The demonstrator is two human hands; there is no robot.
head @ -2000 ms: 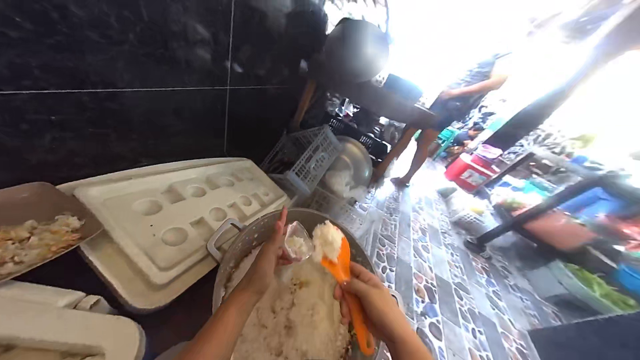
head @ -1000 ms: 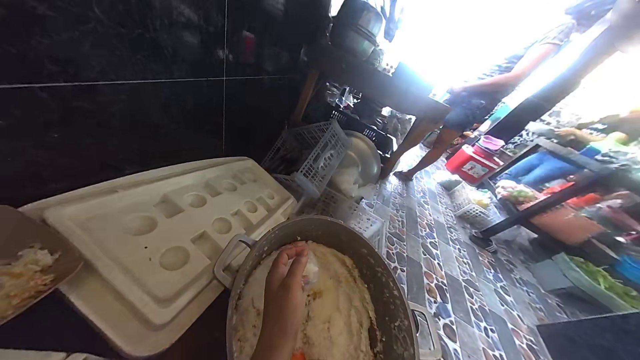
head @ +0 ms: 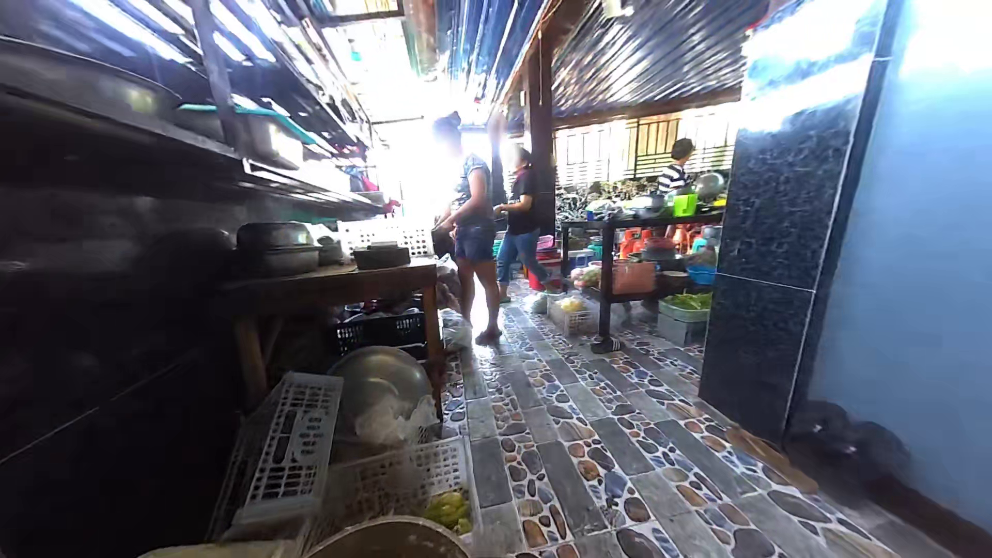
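Neither my left hand nor my right hand shows in the head view now. Only the rim of the large metal pot [head: 391, 536] is visible at the bottom edge; what lies in it is out of sight. Just left of it, a thin strip of a pale lid or tray [head: 225, 549] shows. Beyond the pot stands a white plastic crate [head: 403, 473] with something yellow-green [head: 448, 510] inside. A second perforated crate [head: 294, 442] leans on its side to the left, near a big metal bowl [head: 380, 380] with a clear plastic bag by it.
A wooden table [head: 333, 280] bears pots, below a shelf [head: 186, 147] at left. Along the stone-patterned floor [head: 589, 434] stand two people [head: 474, 201], [head: 521, 217]. Another person [head: 676, 170] is behind a dark rack [head: 608, 271]. A black tiled pillar [head: 783, 256] rises at right.
The view has swung up from the pot to the room. Both hands showed two seconds ago, the right with an orange spoon; one hand was in the pot a second ago.
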